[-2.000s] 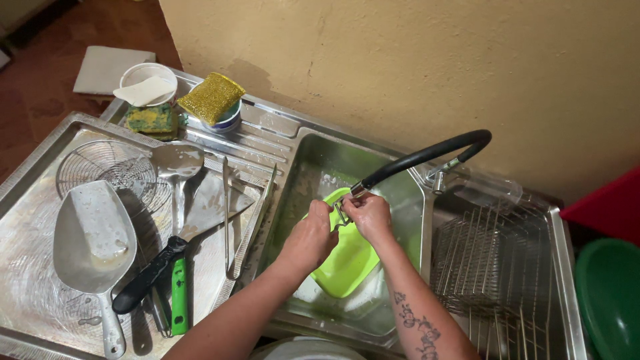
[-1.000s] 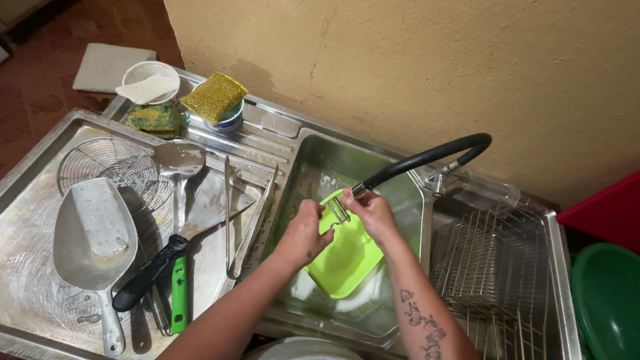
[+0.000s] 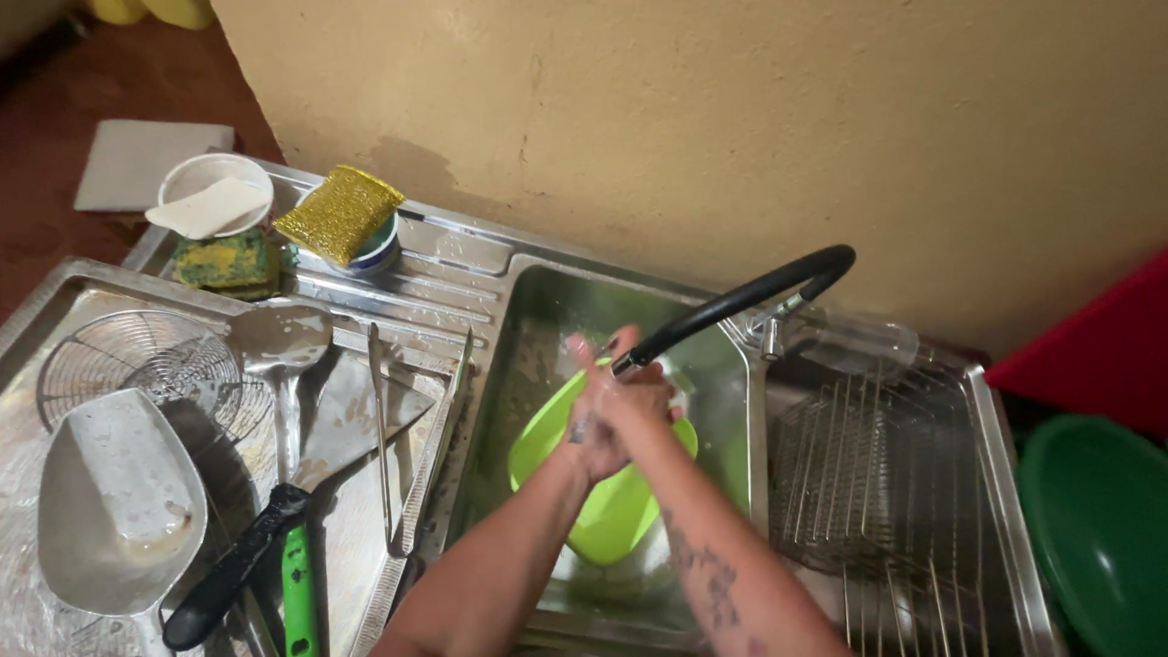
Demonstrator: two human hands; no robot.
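Observation:
Both hands are together under the metal tip of the black flexible faucet hose [image 3: 748, 297], above the sink basin [image 3: 721, 438]. My left hand [image 3: 598, 424] is lower and to the left, its palm against my right hand [image 3: 643, 392], which crosses over it. Their overlap hides most of the fingers, so whether something small lies between the palms cannot be told. Beneath them a bright green plastic container [image 3: 620, 516] sits in the basin, partly covered by the hands and forearms. Some whitish suds or water show around it.
A metal tray on the left holds a scoop [image 3: 119, 502], wire skimmer [image 3: 151, 365], ladle [image 3: 278, 338], spatula [image 3: 356, 411], tongs [image 3: 383, 438] and a green handle [image 3: 298, 584]. Sponges [image 3: 228, 262] and tubs stand behind. A wire rack [image 3: 858, 474] is right; a green basin [image 3: 1095, 529] stands beyond.
Earlier my hands held a small metal-bladed tool, apparently a peeler, over the green container. Now they are pressed together beneath the hose tip, and the tool is not plainly visible.

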